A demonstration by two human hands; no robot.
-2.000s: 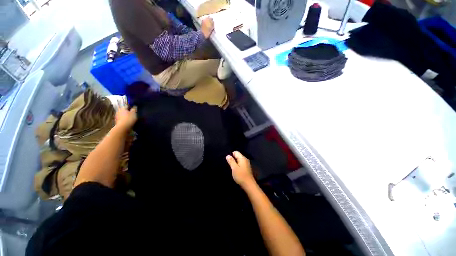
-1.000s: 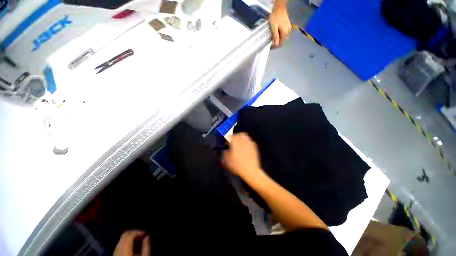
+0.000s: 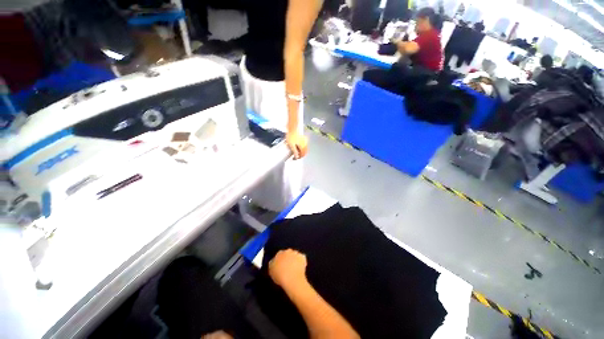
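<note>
A stack of black garment panels (image 3: 357, 271) lies on a white board with a blue edge, low in the middle of the view. My right hand (image 3: 288, 266) is on the left part of this stack with its fingers curled. Its fingertips are hidden, so I cannot tell if it grips cloth. My left hand (image 3: 217, 336) is cut off by the bottom edge, with only a small part showing. Dark cloth (image 3: 199, 298) lies below the table edge, left of my right hand. No oval patch is in view.
The JACK sewing machine (image 3: 152, 122) stands on the white table (image 3: 159, 212) at left, with thread snips (image 3: 119, 186) and small brown pieces (image 3: 180, 137). A standing person's hand (image 3: 297, 144) rests on the table corner. A blue bin (image 3: 391, 126) and a seated person (image 3: 427, 46) are behind.
The view swung from the patched panel between my hands to the stack, then tilted up towards the room. My right hand stays at the stack; my left hand has dropped mostly out of view.
</note>
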